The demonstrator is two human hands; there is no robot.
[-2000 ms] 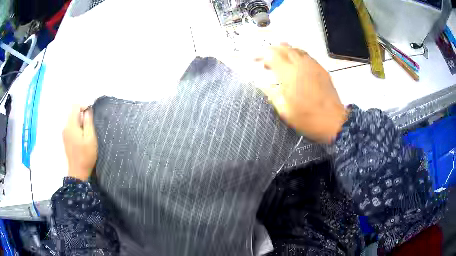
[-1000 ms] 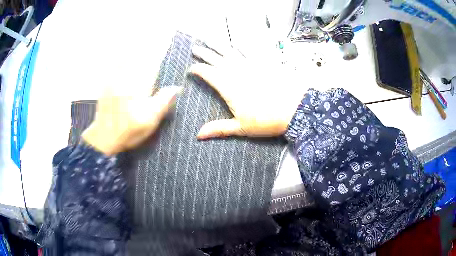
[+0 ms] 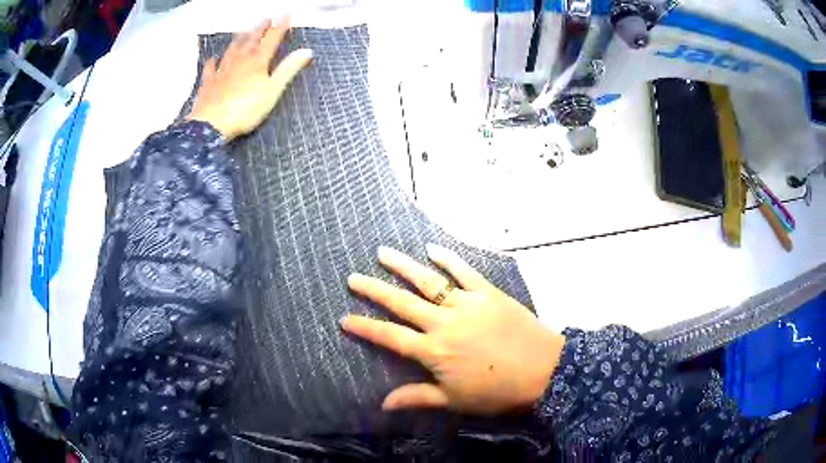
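Note:
A dark grey garment panel with thin pale stripes point(image 3: 308, 190) lies spread on the white machine table, left of the needle area. Its right edge curves inward and its lower end reaches the table's front edge. My left hand point(image 3: 243, 80) lies on the panel's upper end, fingers apart, palm down. My right hand point(image 3: 462, 339) rests on the lower right of the panel, fingers spread. Neither hand grips the cloth. My left sleeve hides part of the panel's left side.
The sewing machine's presser foot area point(image 3: 521, 113) stands right of the panel. Farther right lie a smartphone point(image 3: 688, 145), a yellow strip point(image 3: 727, 167), pink and blue snips point(image 3: 770, 201) and a tan-handled tool point(image 3: 772, 217). A blue crate point(image 3: 779, 362) is below the table edge.
The panel, earlier lifted and bunched, now lies spread farther up the table. My left hand has moved up to its far end. My right hand has moved down to its lower right.

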